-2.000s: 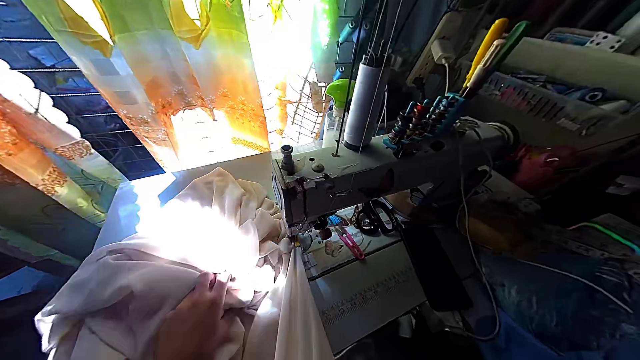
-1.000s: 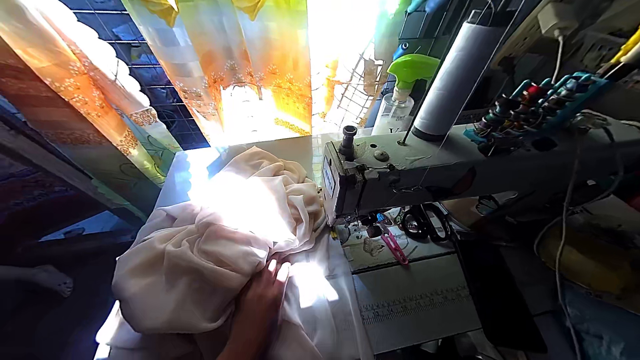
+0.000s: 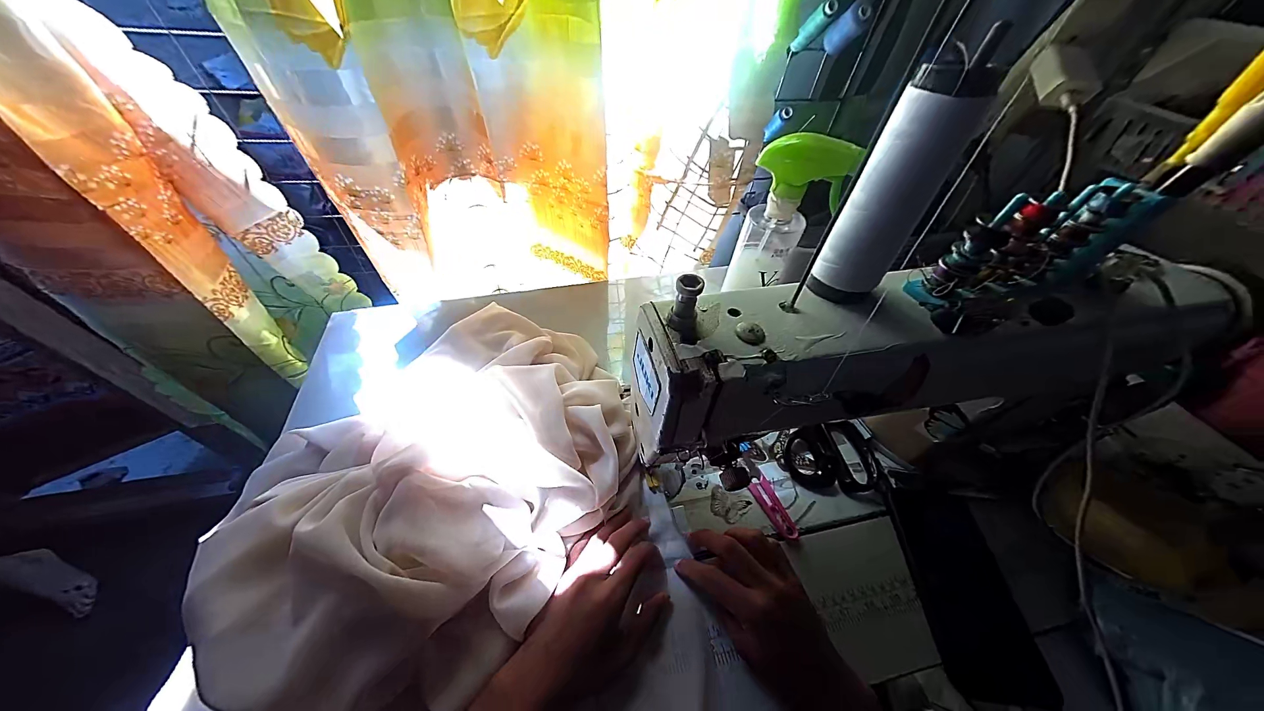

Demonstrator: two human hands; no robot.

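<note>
A heap of cream, sheer fabric (image 3: 395,533) lies left of the sewing machine (image 3: 790,385). My left hand (image 3: 617,583) rests palm down on the cloth, fingers pointing at the needle area. Across a flat strip of the fabric, my right hand (image 3: 755,583) lies with its fingertips on the cloth's right edge, just in front of the machine head. Whether either hand pinches the cloth is not plain. The needle and presser foot are in shadow, partly hidden by the machine head. Beside them, a pink tool (image 3: 772,506), perhaps a thread snipper, lies on the machine bed.
Black-handled scissors (image 3: 829,456) lie behind the pink tool. A thread cone (image 3: 894,188) and a teal rack of bobbins (image 3: 1037,247) stand on the machine. A spray bottle (image 3: 775,217) is behind it, near the curtains (image 3: 474,128). At the far left, a bare foot (image 3: 49,581) shows.
My right hand, not seen in the earlier frames, now lies on the cloth beside my left hand. The view has shifted toward the machine.
</note>
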